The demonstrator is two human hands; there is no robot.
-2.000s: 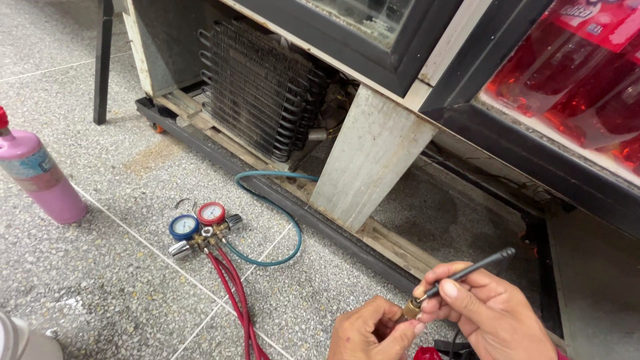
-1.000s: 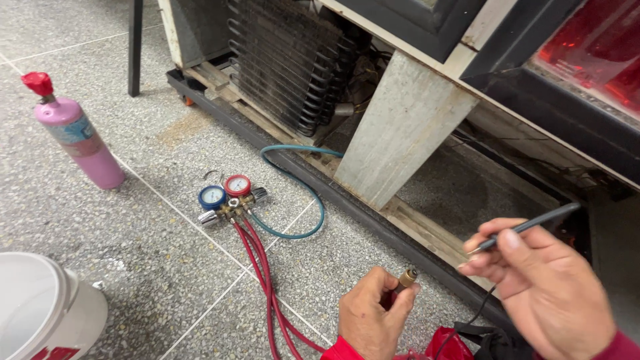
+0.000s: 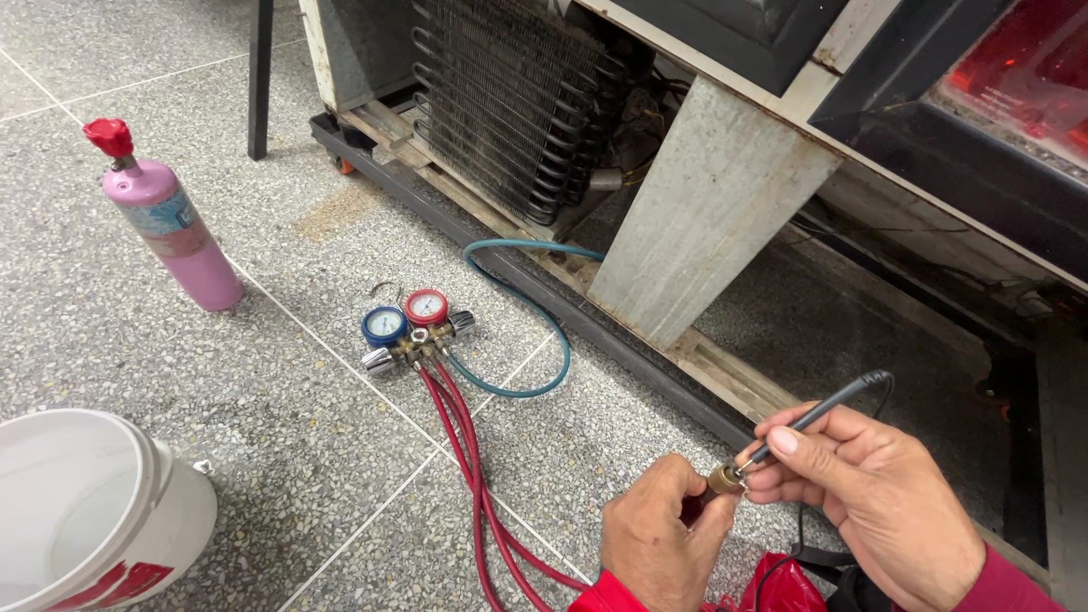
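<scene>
My left hand (image 3: 667, 527) grips a brass hose fitting (image 3: 724, 478), its open end turned up to the right. In my right hand (image 3: 875, 493) is a black test probe (image 3: 820, 418) with a cable; its thin metal tip is at the mouth of the fitting. Whether the tip touches the inside is too small to tell. On the floor to the left lies a manifold gauge set (image 3: 419, 335) with a blue and a red dial. Red hoses (image 3: 478, 489) run from it toward my left hand, and a teal hose (image 3: 568, 348) loops toward the cabinet base.
A pink gas cylinder (image 3: 183, 238) with a red valve knob stands at left, above a white bucket (image 3: 183, 501). Along the top and right is a refrigerated cabinet, its condenser coil (image 3: 501, 110) and metal panel (image 3: 714, 212) exposed. A red bag (image 3: 782, 582) lies by my right wrist.
One second ago my hands were apart; now the probe tip is back at the brass fitting, as it was close to it two seconds ago. The view has shifted left.
</scene>
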